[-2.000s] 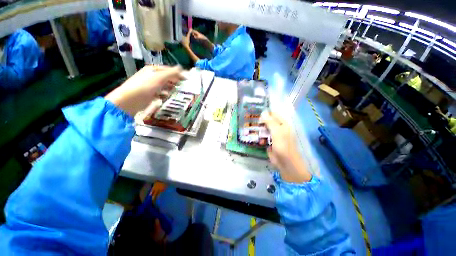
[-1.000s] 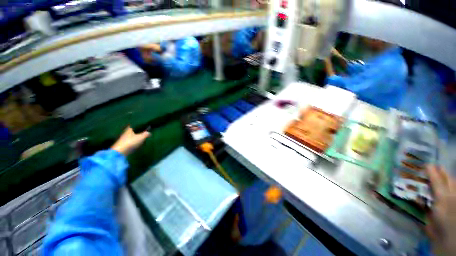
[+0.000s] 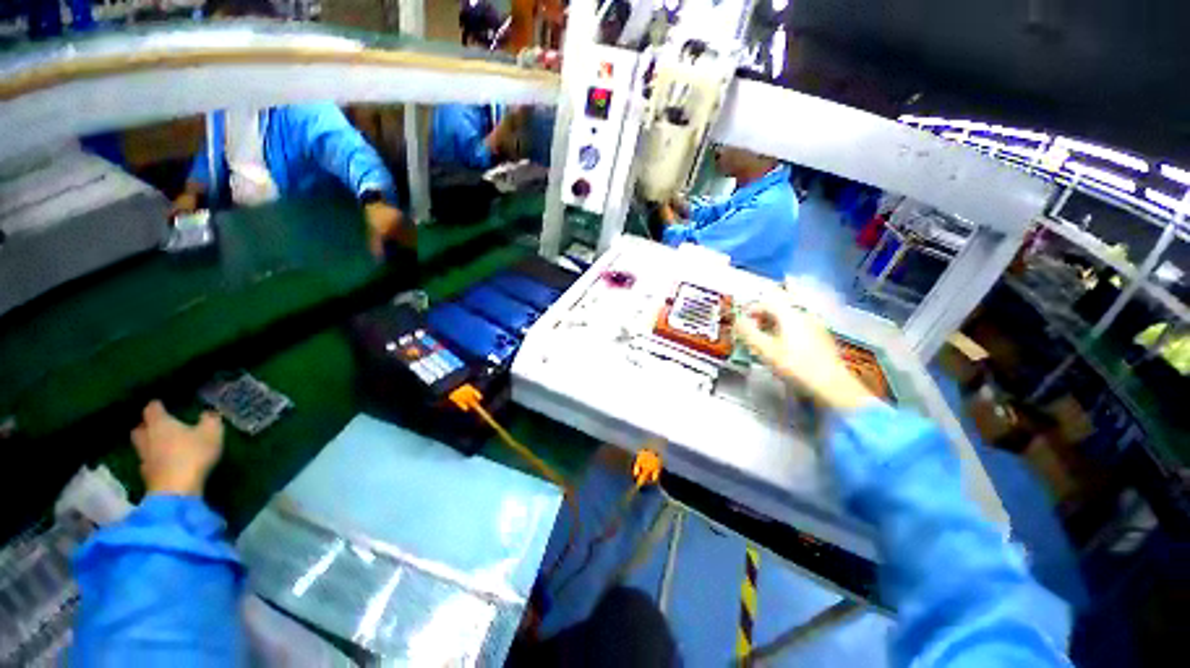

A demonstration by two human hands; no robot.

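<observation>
My left hand (image 3: 179,446) is over the green mat at the left, fingers apart. A thin phone housing (image 3: 245,402) lies flat on the mat just right of its fingertips. On the white machine table (image 3: 587,379), another housing (image 3: 698,313) with grey-white slotted blocks sits on the left orange-brown fixture (image 3: 681,342). My right hand (image 3: 792,352) is beside it, fingertips close together near its right edge. Whether they pinch anything is too blurred to tell. The right fixture (image 3: 864,371) shows orange recesses, partly hidden by my right hand and forearm.
A pale blue sheet (image 3: 418,509) lies on the bench between the hands. Behind it are a teach pendant (image 3: 424,359) with an orange-ended cable and several blue-faced rectangles (image 3: 476,320). A blister tray (image 3: 39,587) is at lower left. The machine's overhead beam (image 3: 887,150) and head stand behind.
The view has turned. My left hand has moved from the fixtures to the mat's housing. My right hand has moved from the right fixture to the left one, where a housing now sits.
</observation>
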